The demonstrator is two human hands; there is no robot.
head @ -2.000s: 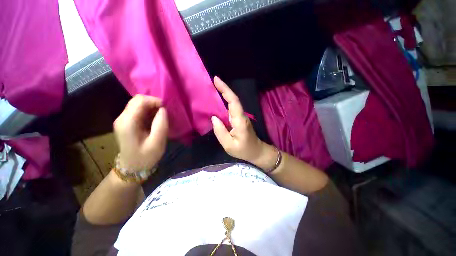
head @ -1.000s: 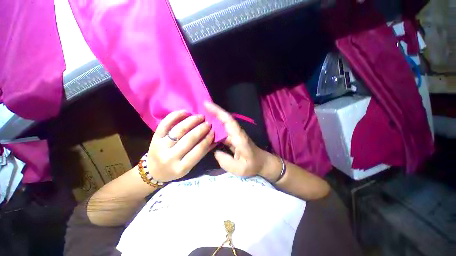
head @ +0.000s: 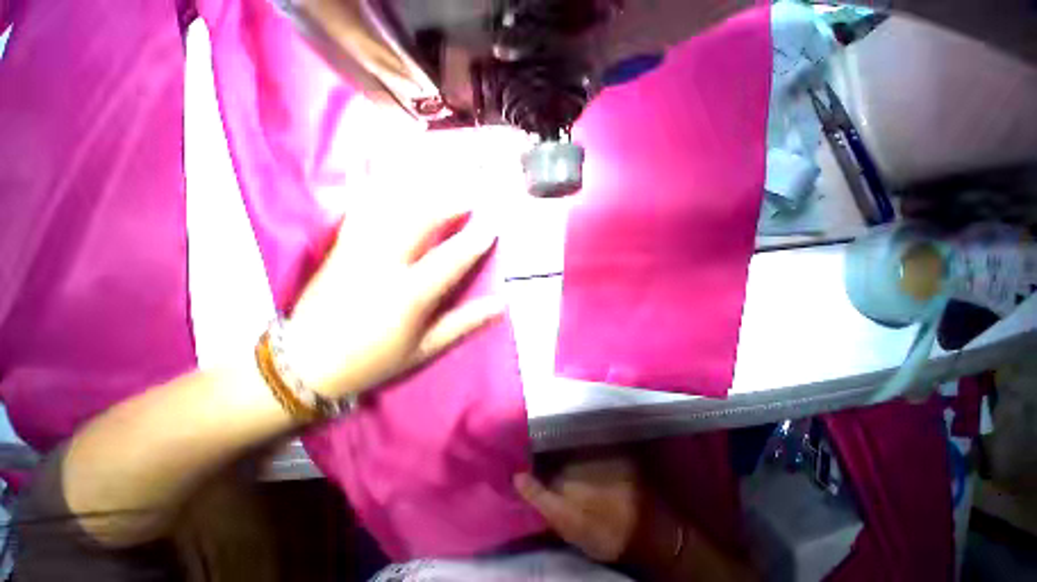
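Note:
A magenta fabric panel [head: 438, 449] runs from the bright area left of the needle region, over the table's front edge. My left hand [head: 375, 296] lies flat on it with fingers apart, its fingertips washed out by glare. My right hand [head: 597, 506] is low at the table's front edge, thumb on the panel's right edge; its other fingers are partly hidden in shadow. The sewing machine head [head: 546, 57] is overhead at top centre; the needle and foot are lost in glare. A flat magenta rectangular piece [head: 671, 227] lies right of the needle area.
A wide magenta panel [head: 91, 205] covers the far left. Dark blue snips [head: 853, 159] and pale blue scraps [head: 790, 176] lie at upper right, near a pale tape roll [head: 881, 273] with a loose tail. Magenta cloth [head: 898, 477] hangs below the table at right.
The view has shifted up to the machine table. My left hand has moved from the panel's lower end onto its part lying on the table. My right hand remains near the lower right edge.

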